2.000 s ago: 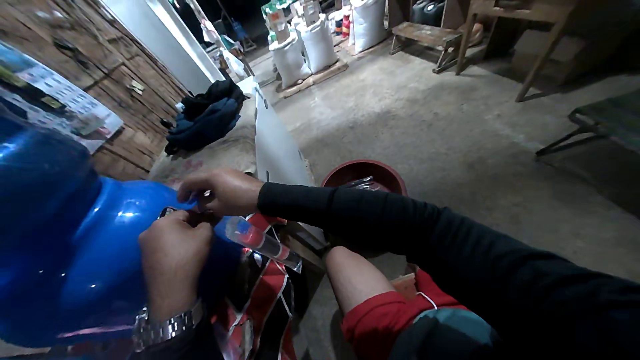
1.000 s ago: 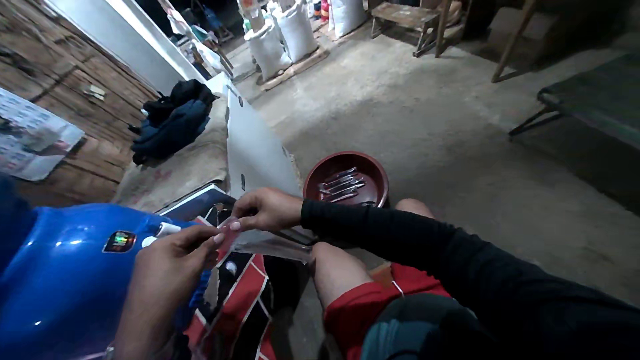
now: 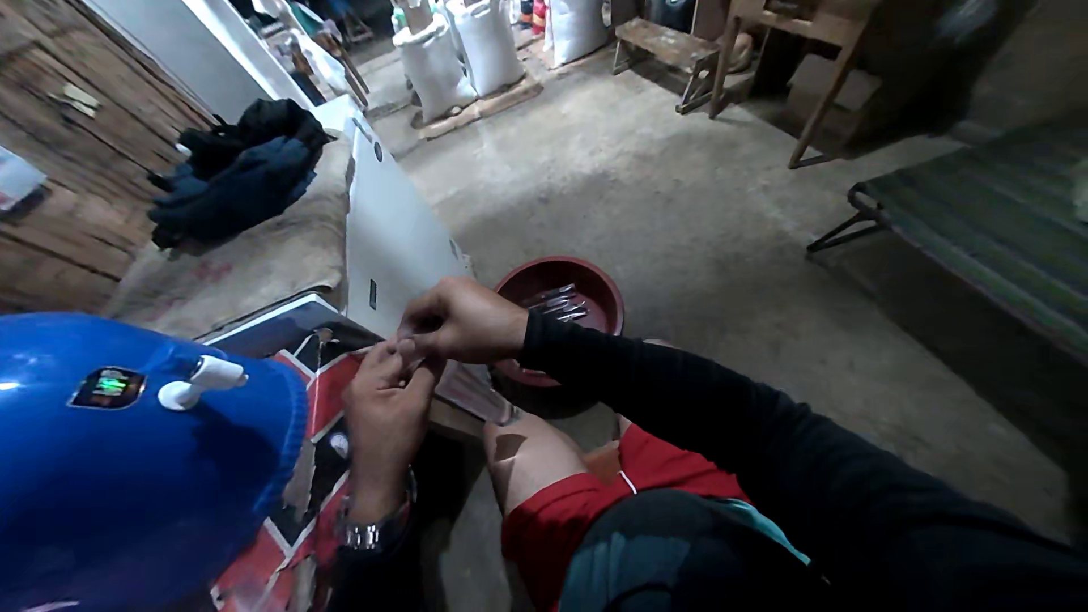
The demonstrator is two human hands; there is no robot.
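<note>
My left hand (image 3: 387, 408), with a metal watch on its wrist, and my right hand (image 3: 467, 321) meet at the fingertips. Between them they pinch the top of a clear, slim plastic bag (image 3: 478, 398), whose lower part hangs over my knee. Fingers hide the pinched end. Left of my hands stands a blue plastic container (image 3: 127, 493) with a white spigot (image 3: 200, 382). Beyond my right wrist, on the floor, a dark red basin (image 3: 608, 297) holds several slim clear plastic packets (image 3: 561, 303).
A white panel (image 3: 395, 229) rises beside a cloth-covered surface (image 3: 289, 255) bearing dark clothing (image 3: 238, 174). A red and black patterned covering (image 3: 327, 459) lies under the container. Farther off are white sacks (image 3: 433, 68), a low wooden bench (image 3: 667, 47) and a green cot (image 3: 986, 212).
Both hands have moved away from beside the blue container, where the spigot was hidden two seconds ago. The fingers stay together at the bag's top. The view has shifted.
</note>
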